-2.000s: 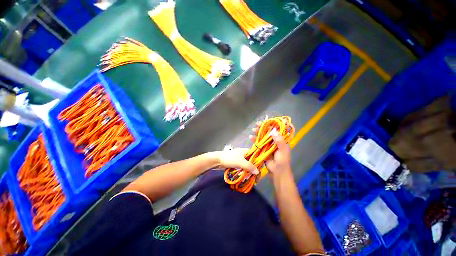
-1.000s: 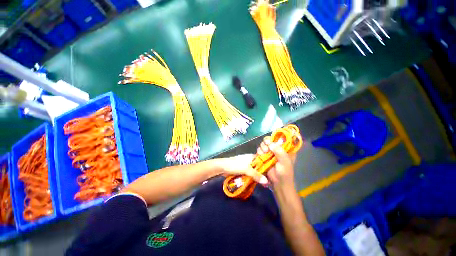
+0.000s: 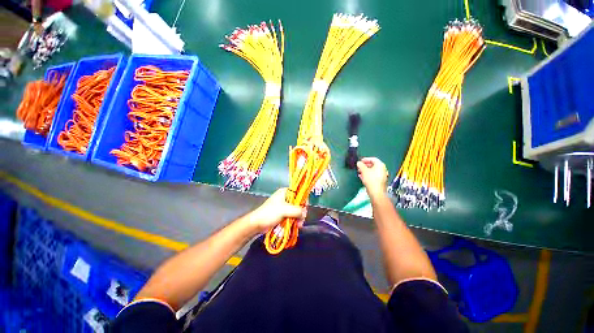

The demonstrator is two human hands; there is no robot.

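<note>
My left hand (image 3: 279, 211) is shut around the middle of a coiled orange cable hank (image 3: 307, 170), held upright in front of my body at the bench edge. The hank overlaps the lower end of the middle yellow wire bundle (image 3: 314, 107). My right hand (image 3: 372, 174) is at the lower end of a small dark bundle of strands (image 3: 353, 140) with a pale band. Its fingertips are close together there; whether they grip a strand is too small to tell.
More yellow wire bundles lie left (image 3: 272, 97) and right (image 3: 445, 107) on the green bench (image 3: 384, 71). Blue bins (image 3: 207, 114) of orange coils stand at the left. A blue-white machine (image 3: 560, 97) with prongs is at the right. Clear scrap (image 3: 501, 211) lies near a blue stool (image 3: 479, 279).
The view has turned toward the bench. My right hand has let go of the orange hank and moved to the dark bundle. My left hand still holds the hank.
</note>
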